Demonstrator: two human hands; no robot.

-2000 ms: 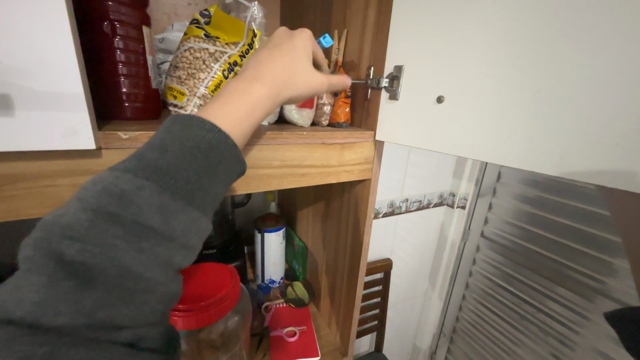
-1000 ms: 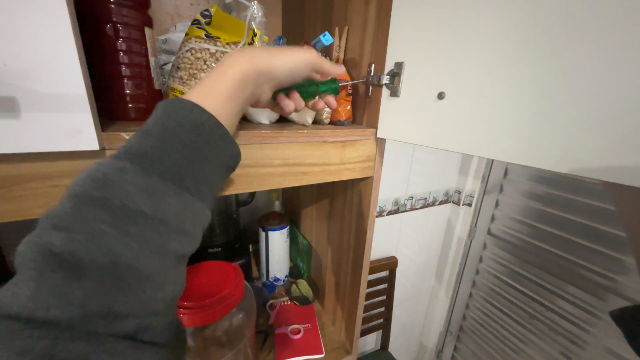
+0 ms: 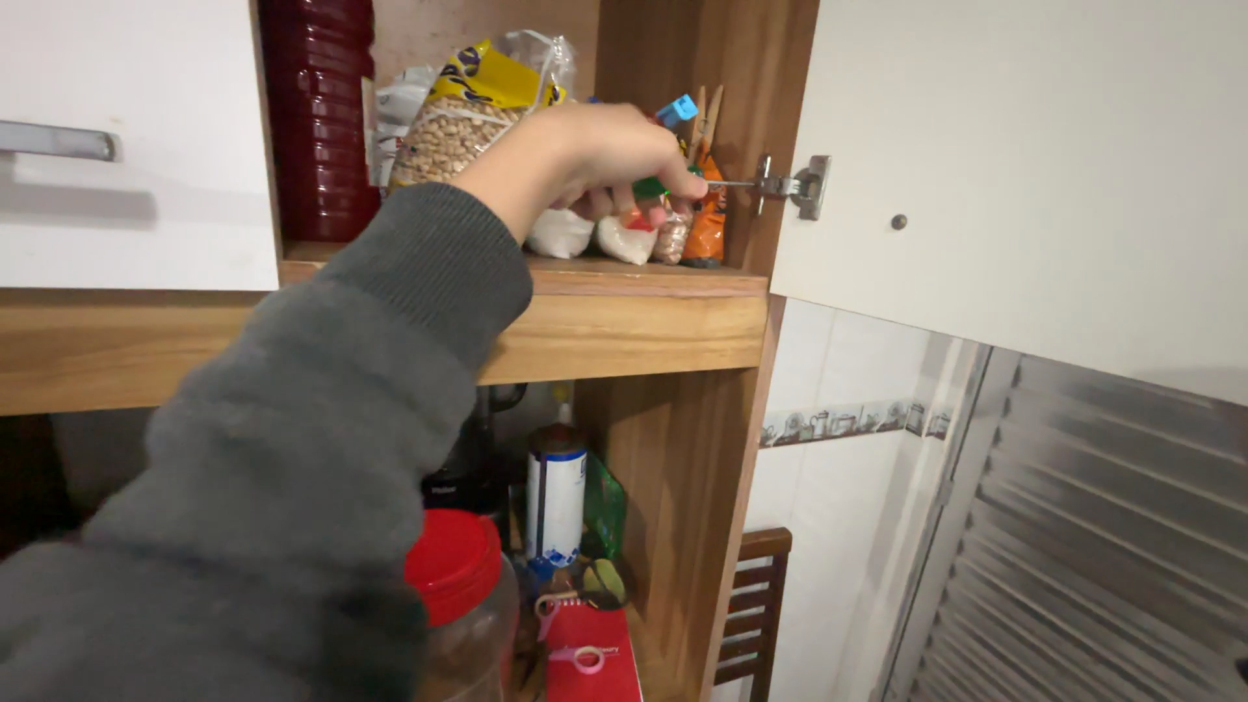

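Observation:
My left hand (image 3: 624, 161), in a dark grey sleeve, reaches across from the left in front of the upper shelf. It is closed around the green handle of a screwdriver (image 3: 729, 183), mostly hidden by the fingers. The thin metal shaft points right, its tip at the metal cabinet hinge (image 3: 777, 185). The hinge joins the wooden side panel (image 3: 731, 49) to the open white cabinet door (image 3: 1024, 175). A screw or round fitting (image 3: 899, 222) shows on the door's inner face. My right hand is not in view.
Behind my hand stand a bag of beans (image 3: 444, 136), a dark red bottle (image 3: 322, 117) and an orange packet (image 3: 708, 229). Below are a red-lidded jar (image 3: 453, 565), a white tube (image 3: 557, 497) and scissors (image 3: 588, 660) on a red notebook (image 3: 609, 634).
My left hand's grip on the screwdriver has shifted; the green handle, plain to see one second ago, is now mostly covered by the fingers. The shaft remains at the hinge.

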